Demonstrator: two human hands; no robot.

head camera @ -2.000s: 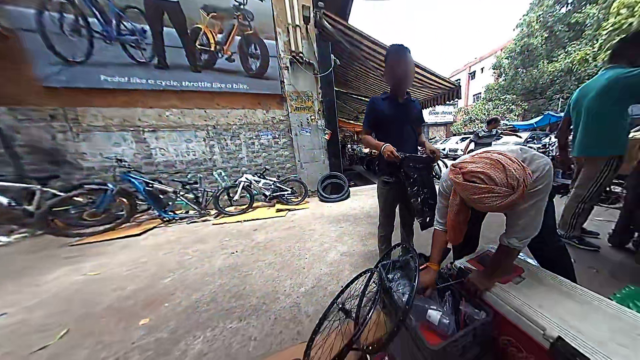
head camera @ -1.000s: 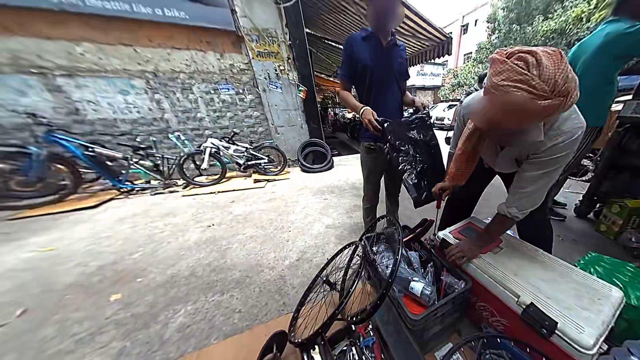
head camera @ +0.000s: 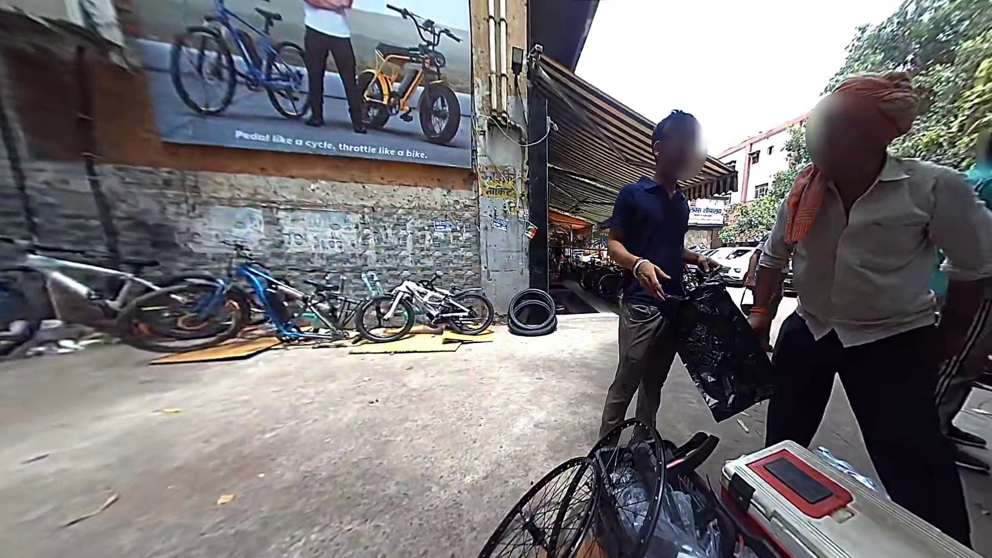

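Observation:
Neither my left hand nor my right hand shows in the head view. At the bottom centre, black spoked bicycle wheels [head camera: 554, 504] lean beside a crate of plastic-wrapped items [head camera: 674, 515]. A red and white cool box [head camera: 837, 500] stands at the lower right, with a dark rectangular thing [head camera: 796, 476] on its lid. Behind the wheels, a person in a navy shirt [head camera: 651, 240] holds a black plastic bag [head camera: 721, 349]. Another person in a light shirt and orange head cloth [head camera: 876, 248] stands upright behind the cool box, one hand close to the bag.
Several bicycles [head camera: 271, 298] stand or lie along the brick wall [head camera: 325, 232] at the left, some on flat yellow-brown sheets [head camera: 403, 343]. Stacked tyres [head camera: 532, 312] lean by the pillar [head camera: 502, 232]. A striped awning [head camera: 612, 124] hangs behind the people; parked cars are farther back.
The person with the head cloth was bent over the crate and cool box and now stands upright. The black bag remains with the person in navy. The view has swung up and left since one second ago.

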